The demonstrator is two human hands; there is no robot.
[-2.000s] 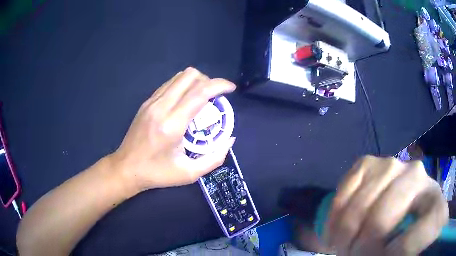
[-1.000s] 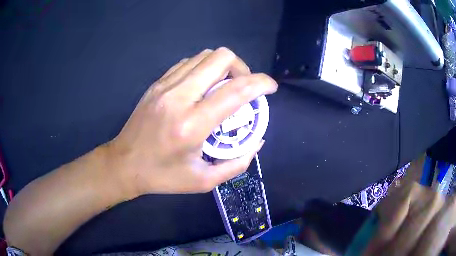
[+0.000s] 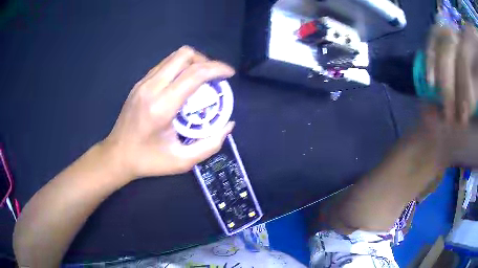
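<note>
My left hand (image 3: 157,115) grips the round white spoked head of a handheld device (image 3: 223,128), with fingers and thumb around its rim. The device's handle points down and to the right, and its black circuit board (image 3: 226,188) with yellowish squares faces up. My right hand (image 3: 452,78), blurred at the right edge, is closed around the teal electric screwdriver (image 3: 420,76). The driver's dark nose points left towards the screw feeder (image 3: 293,57); there is a gap between them. The driver's tip is too blurred to make out.
The feeder stands on the black table mat (image 3: 299,131) at upper centre, with a red part on its front mechanism. A red-edged phone (image 3: 5,175) and a cable are cut off at the left edge. More device parts (image 3: 453,13) lie at the upper right.
My right hand has moved up from the lower right with the screwdriver, to beside the feeder. My left hand still holds the device head. The camera view has shifted.
</note>
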